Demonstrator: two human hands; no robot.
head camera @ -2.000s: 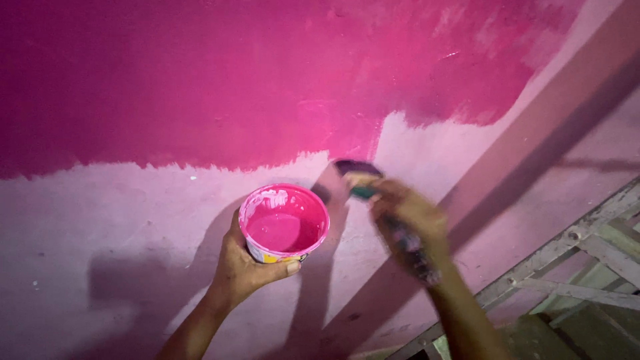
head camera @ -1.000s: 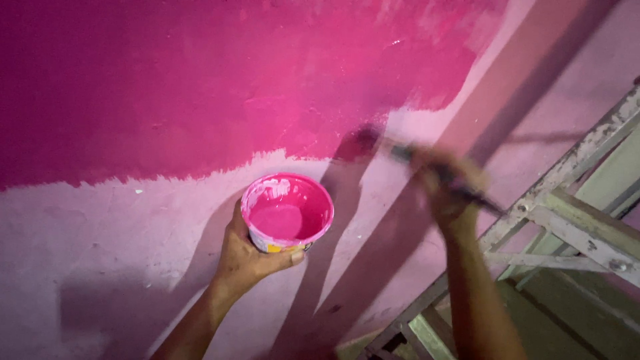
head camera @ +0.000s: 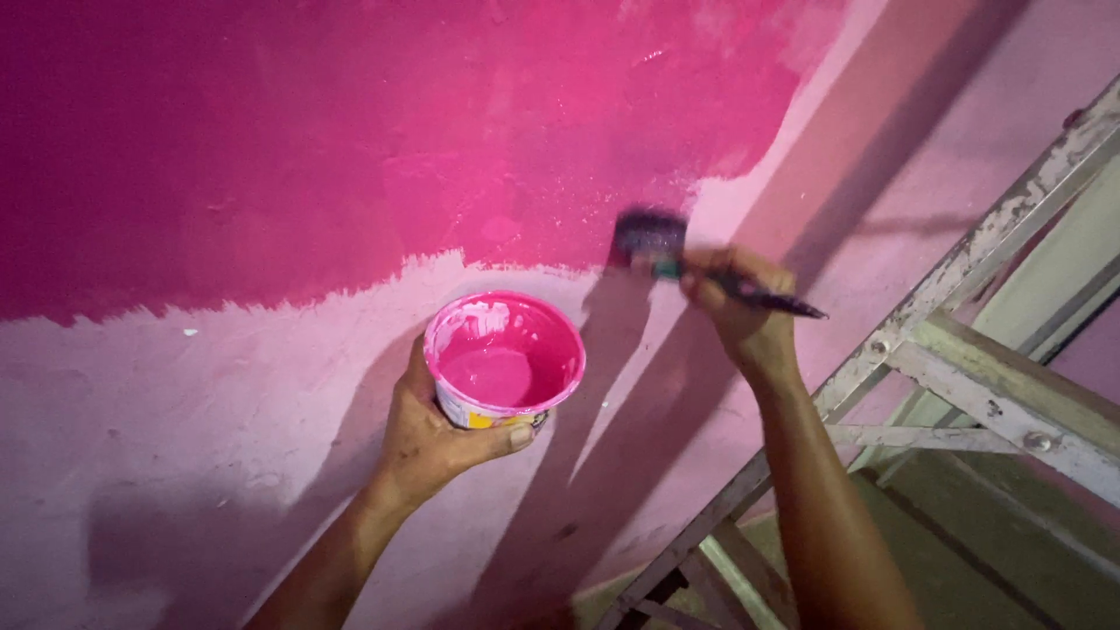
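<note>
My left hand (head camera: pixel 437 446) grips a small plastic tub of pink paint (head camera: pixel 503 376) from below and the side, its thumb across the printed outside. Pink paint coats the tub's inner wall and rim. In my right hand (head camera: pixel 744 306) is a paintbrush (head camera: pixel 669 267), its dark bristles at the lower edge of the deep pink area, slightly blurred. The wall (head camera: pixel 262 385) is deep pink above a ragged edge and pale pink below. The brush is above and to the right of the tub.
A worn, paint-marked metal stepladder (head camera: pixel 945 289) slants across the right side, close to my right forearm. Behind and below it lies a greenish floor (head camera: pixel 945 542). Shadows of my arms and the tub fall on the wall.
The brush, blurred in both earlier frames, is now lower against the deep pink edge. My left hand keeps hold of the tub. The ladder shows more fully than two seconds ago as the view shifted.
</note>
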